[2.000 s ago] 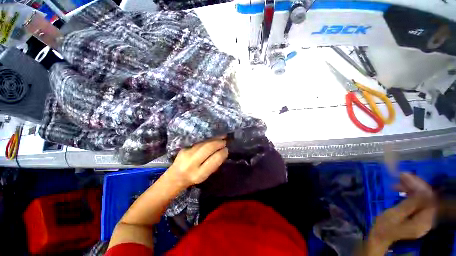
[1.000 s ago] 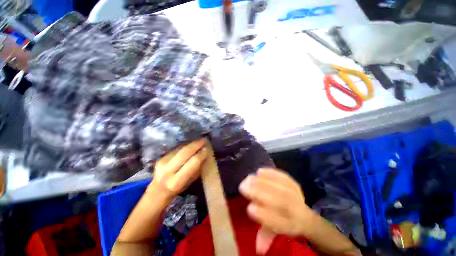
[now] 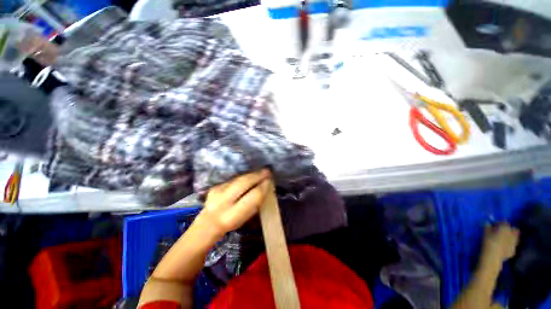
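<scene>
The grey, black and white plaid garment (image 3: 163,102) lies bunched on the table left of the needle area. Its dark plain lining (image 3: 311,211) hangs over the table's front edge. My left hand (image 3: 238,202) is closed at the garment's front edge and holds the upper end of a flat tan strip (image 3: 277,247), which hangs down over my red top. My right hand (image 3: 501,240) is small and blurred at the lower right, over the blue crate; whether it holds anything cannot be told.
Scissors (image 3: 438,124) with red and yellow handles lie right of the white sewing machine's needle area (image 3: 305,63). Dark scraps (image 3: 477,116) lie beside them. Blue crates (image 3: 447,241) and a red box (image 3: 75,274) are below the table. A grey motor housing (image 3: 21,114) stands at left.
The tan strip came from the right in my right hand and is now in my left hand. My right hand has moved away to the right-hand crate. The view has also shifted.
</scene>
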